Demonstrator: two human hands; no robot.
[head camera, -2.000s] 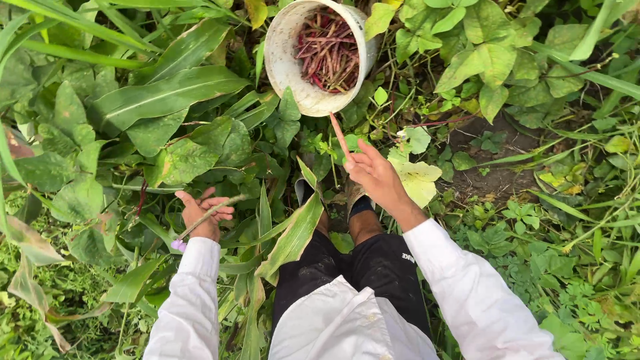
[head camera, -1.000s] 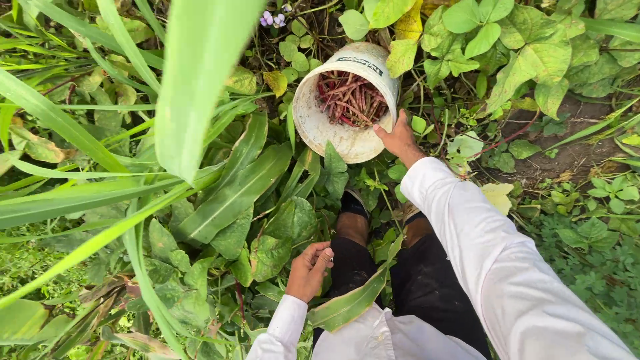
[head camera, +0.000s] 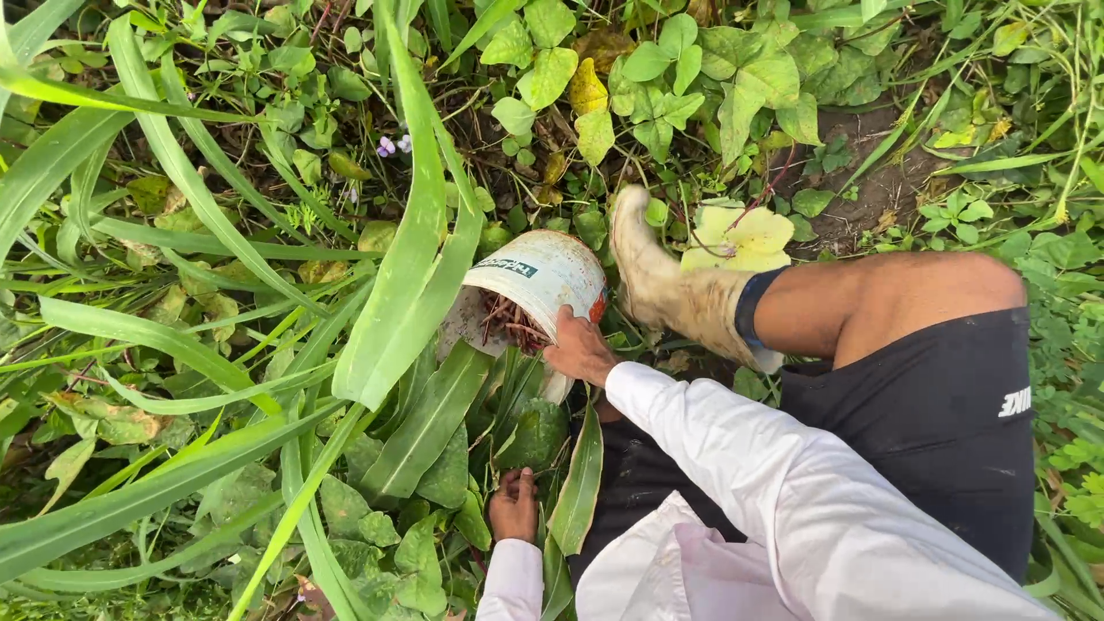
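Note:
My right hand grips the rim of a white plastic bucket, which is tilted with its mouth toward the lower left. Reddish dried bean pods lie inside it; a long green leaf in front hides part of the mouth. Below the bucket, my left hand is down among the leaves with its fingers bent at the foliage; whether it pinches a stem cannot be told.
Long grass-like leaves rise at the left, close to the camera. A muddy boot stands right of the bucket, beside a yellowed leaf. Bean vines spread at the top, with bare soil at the right.
Two seconds ago the right hand was just off the bucket's rim; it now grips it. The bucket has tipped over further. The left hand no longer holds the stem with a purple flower seen earlier.

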